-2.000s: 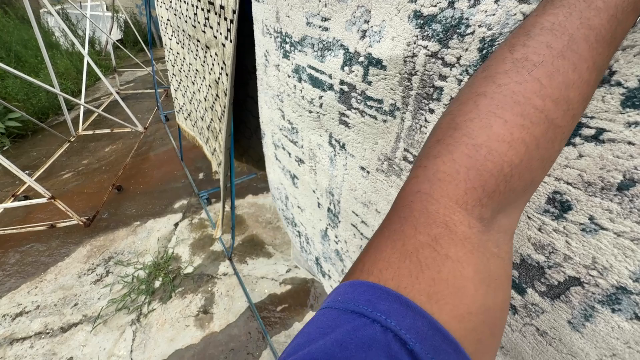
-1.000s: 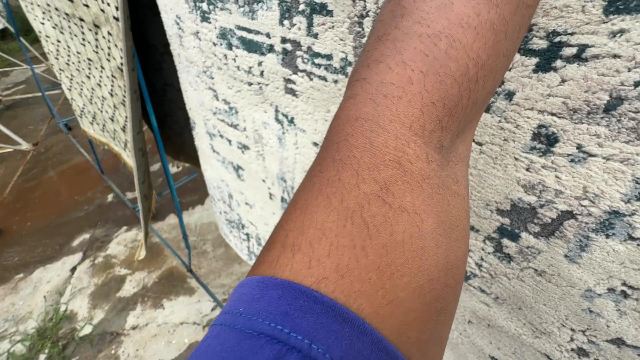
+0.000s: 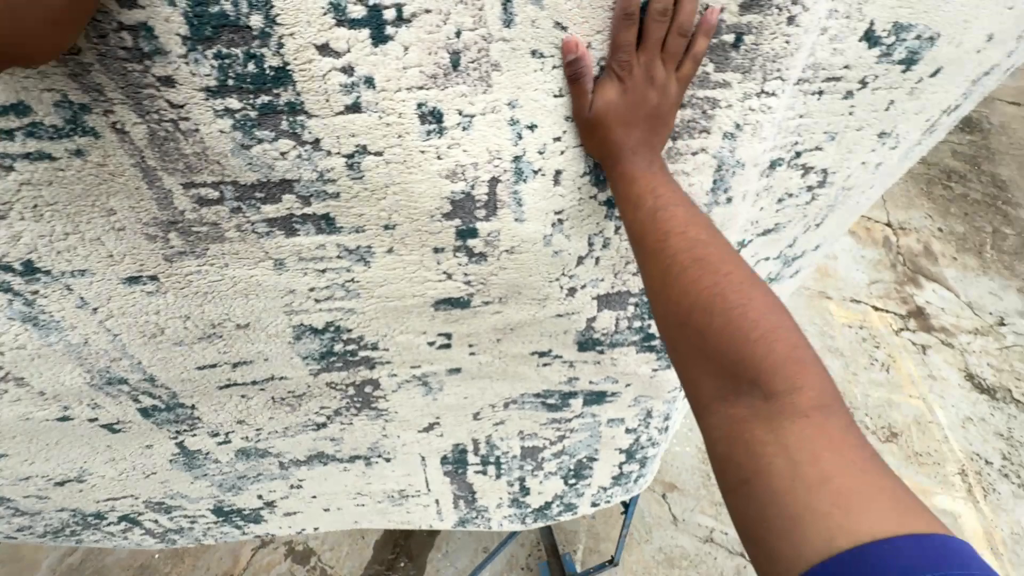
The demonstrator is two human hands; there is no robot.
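A cream rug [image 3: 384,272] with teal and grey patches hangs down and fills most of the head view. My right hand [image 3: 640,76] lies on its pile at the top, palm against it and fingers apart, holding nothing that shows. The right arm comes up from the lower right in a blue sleeve. Of my left side, only a blurred bit of skin shows at the top left corner; whether it is the hand or the forearm cannot be told.
Below the rug's lower edge stand blue metal frame legs [image 3: 620,532]. Cracked, stained concrete ground [image 3: 904,336] lies to the right and underneath, with a dark wet streak [image 3: 400,552] near the bottom.
The view has swung far to the right along the rug; the patterned mat and white frame have left it. My right hand now shows flat on the rug.
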